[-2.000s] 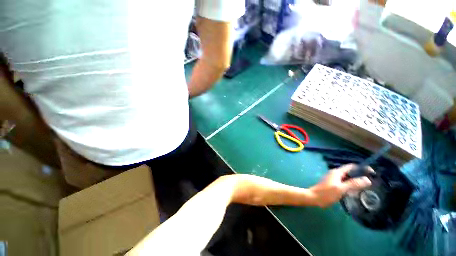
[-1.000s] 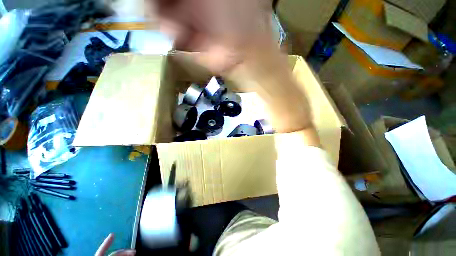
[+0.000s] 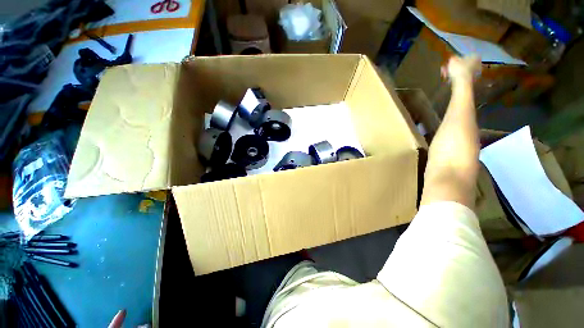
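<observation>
The open brown carton [image 3: 294,211] stands before me. Several black units with silver drum sides [image 3: 250,151] lie loose inside on a white sheet [image 3: 333,122]. My right hand [image 3: 462,68] is small and blurred, stretched out past the carton to a white sheet [image 3: 490,52] at the upper right; whether it holds the sheet cannot be told. Only a fingertip of my left hand [image 3: 118,319] shows at the bottom edge, over the green bench; the rest is cut off. Black rods [image 3: 40,295] lie fanned on the bench at lower left.
A clear plastic bag [image 3: 40,186] lies on the green bench [image 3: 118,243] beside the carton's left flap. Red-handled scissors [image 3: 165,6] lie on a white surface at the back left. More cartons and a curved white sheet [image 3: 535,182] are at the right.
My right arm has swung from over the carton to the upper right. The blurred black and silver unit seen low in front of the carton is gone from there. The view has shifted slightly.
</observation>
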